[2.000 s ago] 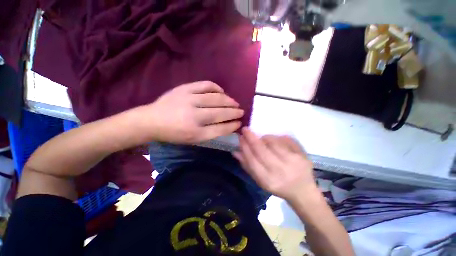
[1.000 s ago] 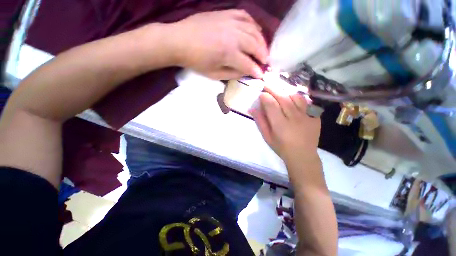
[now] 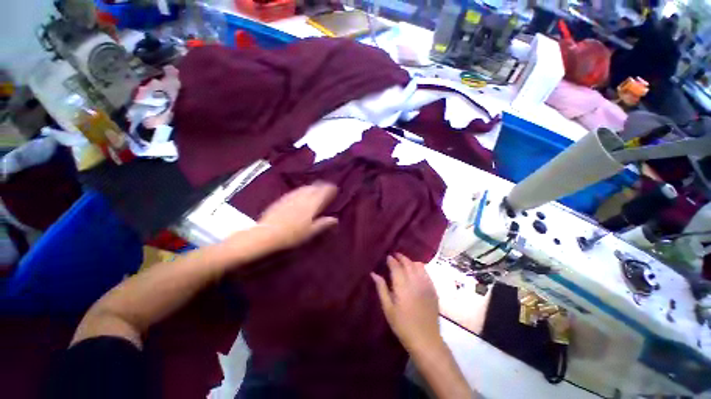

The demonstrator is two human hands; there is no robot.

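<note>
A large limp maroon garment panel (image 3: 343,273) lies over the white table (image 3: 483,358) and hangs down over my lap. My left hand (image 3: 300,218) is blurred above the panel's left part, fingers spread. My right hand (image 3: 407,300) rests on the panel's right part, fingers apart, left of the needle area. The white sewing machine (image 3: 577,265) with a blue-teal stripe stands at the right. Its presser foot area (image 3: 485,274) is beside the cloth's right edge, which appears clear of the foot.
A maroon cloth pile (image 3: 273,93) lies beyond the panel. A black pad (image 3: 507,323) with gold pieces (image 3: 546,316) lies right of the needle area. Blue baskets (image 3: 62,249) stand at left and behind the machine. A grey tube (image 3: 565,171) rises over the machine.
The view has lifted and widened. My hands have parted from their pinch near the needle and lie spread over the panel, which now drapes over my lap.
</note>
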